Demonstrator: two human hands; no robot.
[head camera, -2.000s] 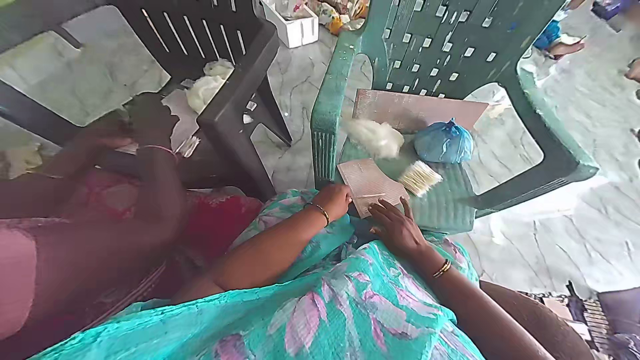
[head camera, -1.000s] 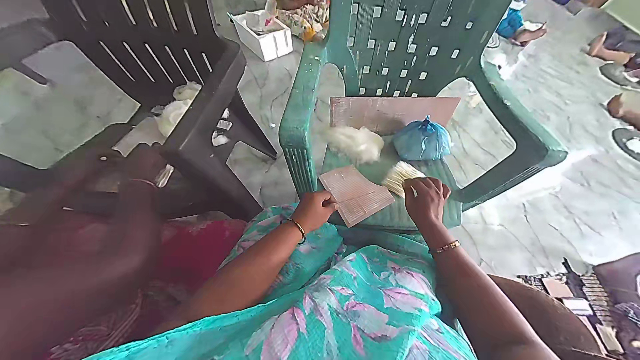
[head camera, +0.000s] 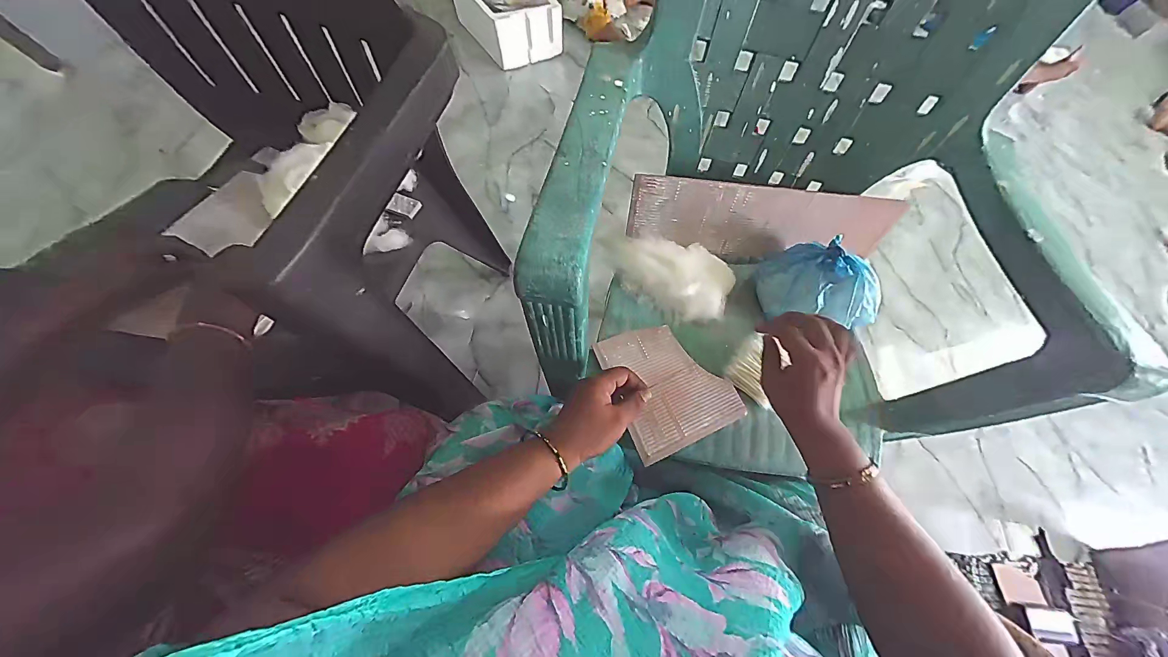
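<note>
My left hand (head camera: 607, 411) pinches the edge of a ridged, pinkish-brown board (head camera: 675, 392) above the seat of a green plastic chair (head camera: 570, 228). My right hand (head camera: 812, 370) is over a bundle of thin pale sticks (head camera: 748, 370), fingertips bent together; something small and whitish shows at the thumb, too unclear to name. Behind lie a tuft of white cotton wool (head camera: 680, 274) and a tied blue plastic bag (head camera: 818, 281). A larger pinkish-brown board (head camera: 757, 214) leans against the chair back.
At the left, a person's arm (head camera: 214, 365) reaches toward a dark plastic chair (head camera: 347, 201) holding more white fluff (head camera: 292, 173). A white box (head camera: 511, 32) stands on the marble-patterned floor beyond. Dark items and small boards (head camera: 1017, 584) lie at the lower right.
Two seconds ago both my hands were at the small board. My right hand has moved away from it to the stick bundle, while my left hand keeps hold of the board.
</note>
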